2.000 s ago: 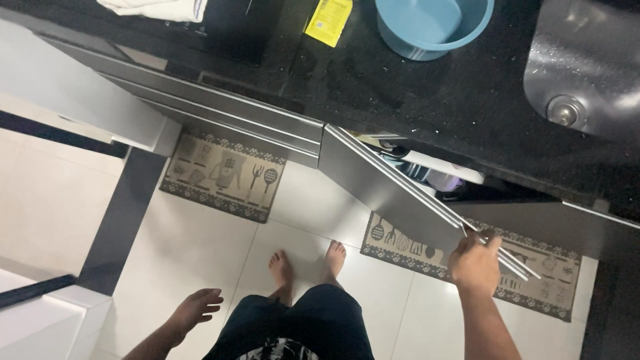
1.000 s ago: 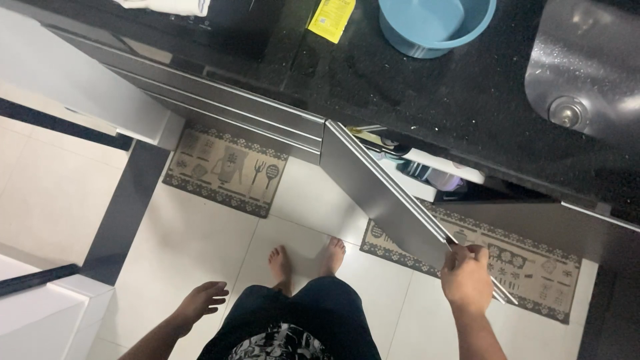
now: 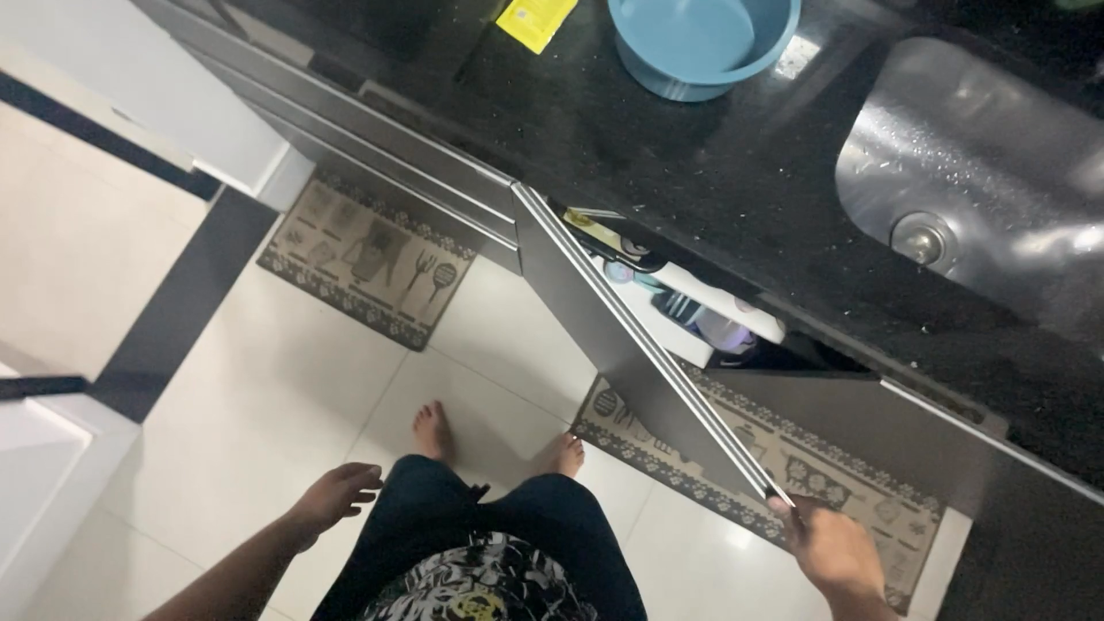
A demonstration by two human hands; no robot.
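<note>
My right hand [image 3: 832,548] grips the free end of a grey cabinet door [image 3: 642,354], which stands ajar below the black countertop [image 3: 535,121]. Behind the door, a white shelf or tray [image 3: 664,332] holds several items, among them a bottle with purple contents [image 3: 723,330]; most of the cabinet's inside is hidden. My left hand [image 3: 338,498] hangs over the floor by my left thigh, fingers apart and slightly curled, with nothing in it.
On the countertop are a blue plastic basin [image 3: 690,52] and a yellow packet [image 3: 536,19], with a stainless steel sink [image 3: 975,181] at the right. Patterned mats [image 3: 366,259] lie on the tiled floor. White door panels [image 3: 52,466] stand at the left.
The door's free end has moved a little toward the cabinet from two seconds ago to one second ago, my right hand moving with it. My left hand stays empty.
</note>
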